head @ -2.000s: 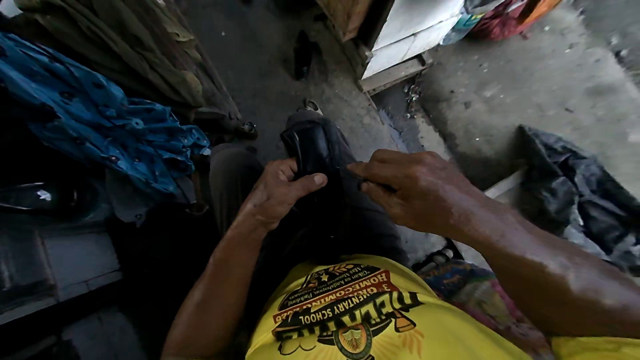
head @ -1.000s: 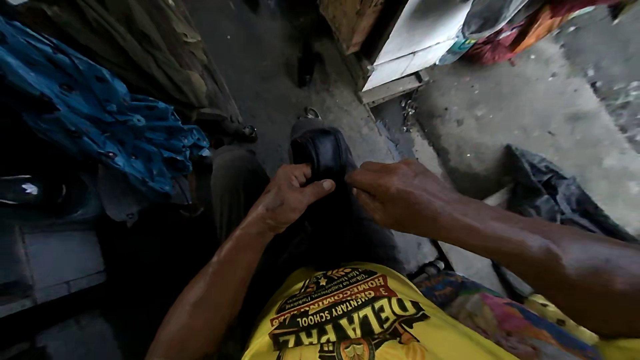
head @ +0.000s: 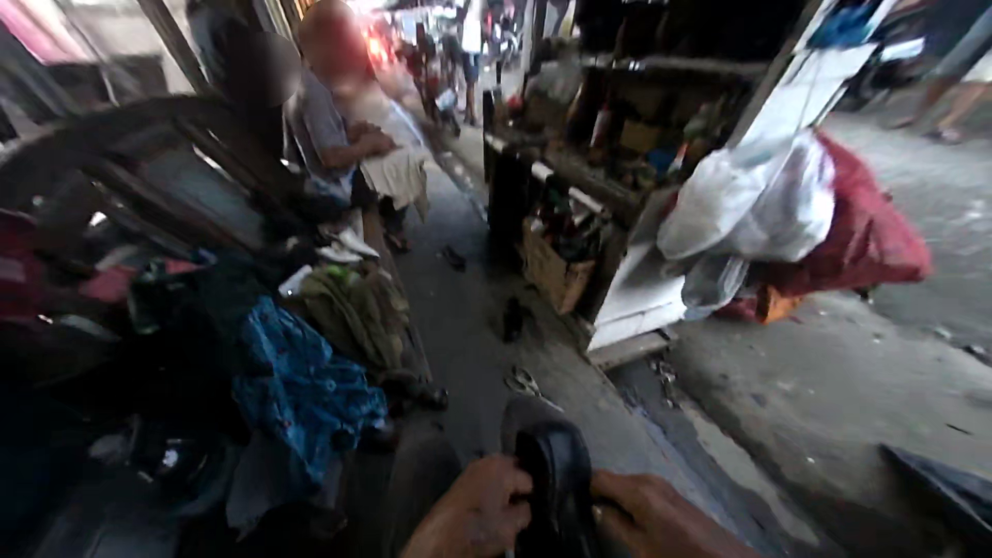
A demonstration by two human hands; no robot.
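Observation:
A black leather shoe (head: 559, 484) rests over my lap at the bottom centre, its rounded end pointing away from me. My left hand (head: 480, 504) grips the shoe's left side with bent fingers. On its right side, my right hand (head: 659, 511) has its fingers curled against the shoe; whether it holds something small as well cannot be told. The picture is blurred, and the near part of the shoe runs out of view. Scissors (head: 523, 381) lie on the ground just beyond my knee.
Blue patterned cloth (head: 302, 387) and olive cloth (head: 349, 310) are heaped at the left. A seated person (head: 333, 132) is farther back. A wooden stall with a white panel (head: 639, 298) and hanging plastic bags (head: 752, 201) stands at the right. Dark footwear (head: 512, 319) lies on the ground.
The view has tilted up strongly, bringing the seated person and the stall into sight. Both hands remain at the black shoe.

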